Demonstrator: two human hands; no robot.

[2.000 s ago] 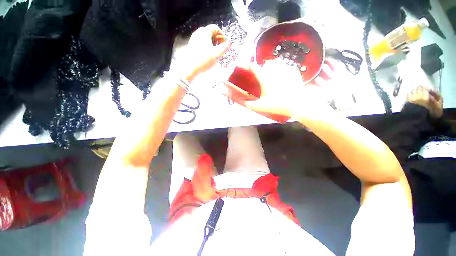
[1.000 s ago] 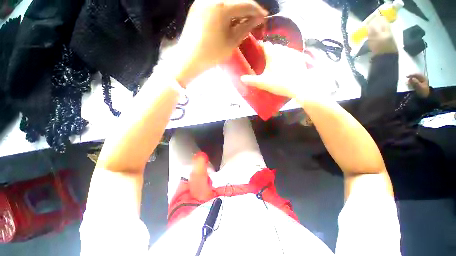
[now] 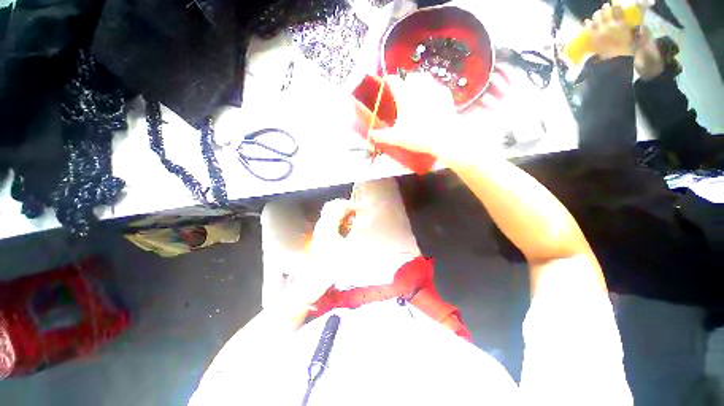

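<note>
My right hand (image 3: 425, 119) holds an open red box (image 3: 409, 158) at the table's front edge, below the red bowl. A thin orange band (image 3: 377, 107) runs across the box's opening. My left hand (image 3: 329, 234) is over my lap, below the table edge, overexposed, with its fingers curled. I cannot tell whether anything is between its fingertips. The red bowl (image 3: 480, 75) holds small silver and dark round pieces (image 3: 444, 63).
Dark-handled scissors (image 3: 268, 154) lie left of the box; another dark-handled pair (image 3: 533, 67) is right of the bowl. Dark garments (image 3: 171, 51) and glittery black trim (image 3: 83, 158) lie at left. Another person's hands (image 3: 607, 36) hold a yellow bottle (image 3: 581, 47). A red stool (image 3: 67, 317) stands below.
My left hand has moved from above the box down over my lap. My right hand still holds the red box, now more upright beside the bowl. The other person's hands have lifted the bottle.
</note>
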